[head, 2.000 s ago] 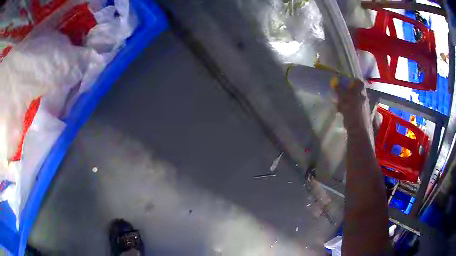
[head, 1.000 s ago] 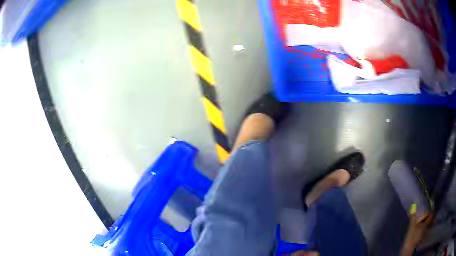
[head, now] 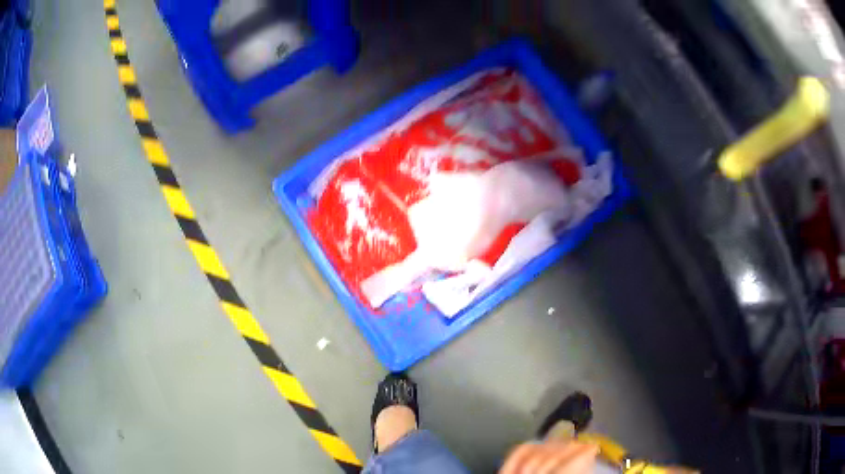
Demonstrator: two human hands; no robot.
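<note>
A blue crate [head: 400,349] stands on the floor in front of me. Red material [head: 366,227] and crumpled white sheet or bag material [head: 472,208] lie in it. A blurred hand [head: 551,458], seemingly my left, is cut off by the bottom edge; its grip cannot be told. Yellow pieces [head: 607,451] touch it on the right. They may be finger coverings of my right hand, but no clear right hand shows. The hand is below the crate in the picture, apart from it.
A blue stool [head: 264,88] stands beyond the crate. Blue crates [head: 79,268] are at the left. Black-and-yellow floor tape [head: 208,259] runs between. My shoes [head: 397,389] are near the crate. A yellow strip [head: 776,130] is at the right, by a shiny metal edge [head: 750,287].
The view has swung, bringing the crate to the middle. The long pale object held in a hand at the right earlier no longer shows. A hand now shows more at the bottom.
</note>
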